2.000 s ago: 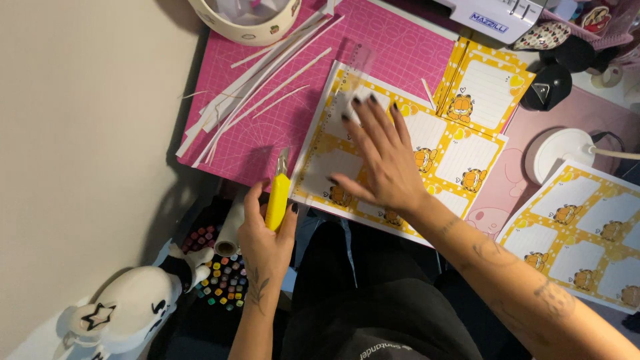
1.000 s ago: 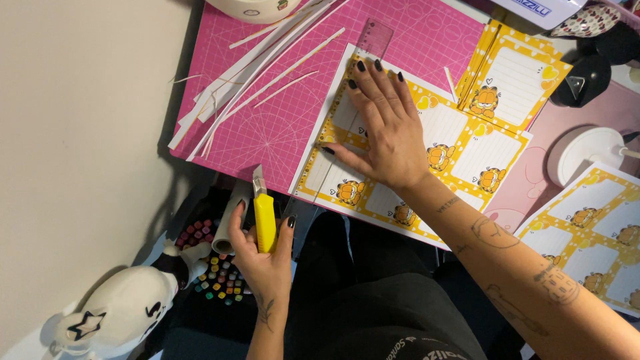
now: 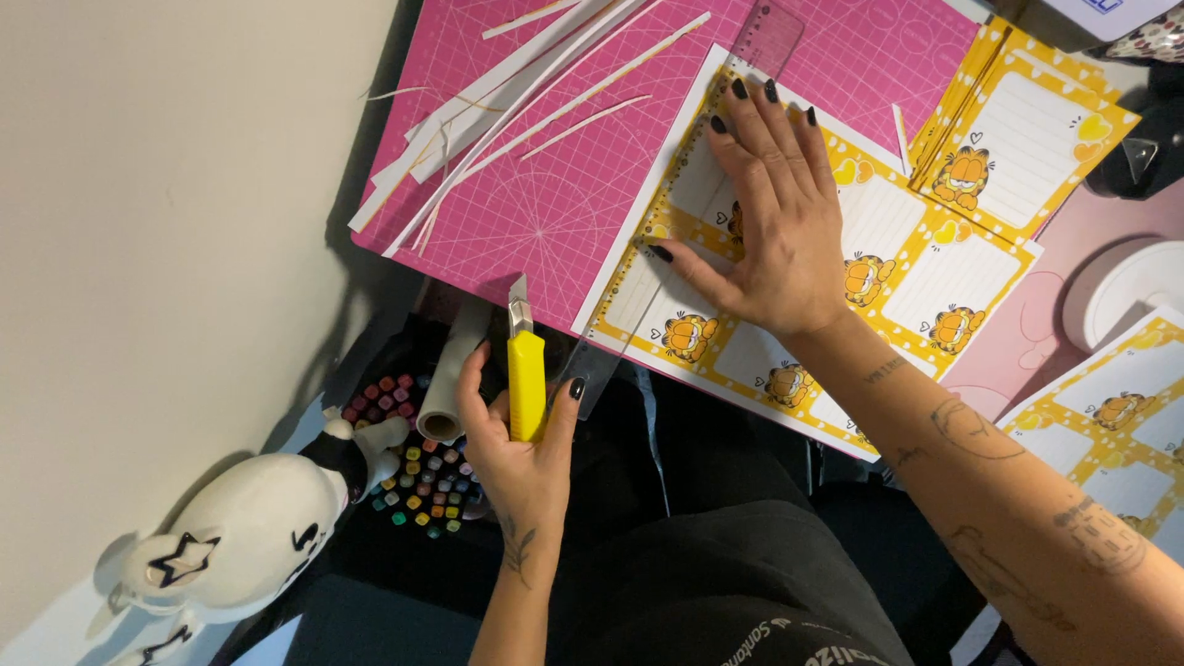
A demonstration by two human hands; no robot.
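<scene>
My left hand (image 3: 518, 453) holds a yellow utility knife (image 3: 527, 384), its blade out and pointing up the view, at the near edge of the pink cutting mat (image 3: 546, 222). My right hand (image 3: 782, 213) lies flat, fingers apart, on a clear plastic ruler (image 3: 770, 42) and the printed sheet (image 3: 883, 217) beneath it. The ruler runs along the sheet's left yellow border, and its lower end sticks out past the mat's edge. The sheet bears lined note panels with orange cartoon cats and hearts.
Paper offcuts (image 3: 564, 102) lie on the mat's upper left. Cut note cards (image 3: 1004, 139) are stacked at the upper right, a further printed sheet (image 3: 1110, 407) at the right. Below the mat are a paper roll (image 3: 453, 379), markers (image 3: 430, 490) and a white figurine (image 3: 250, 536).
My right hand's fingers have drawn closer together on the ruler since two seconds ago. The ruler has shifted toward the sheet's left border. My left hand still holds the knife. The view has shifted.
</scene>
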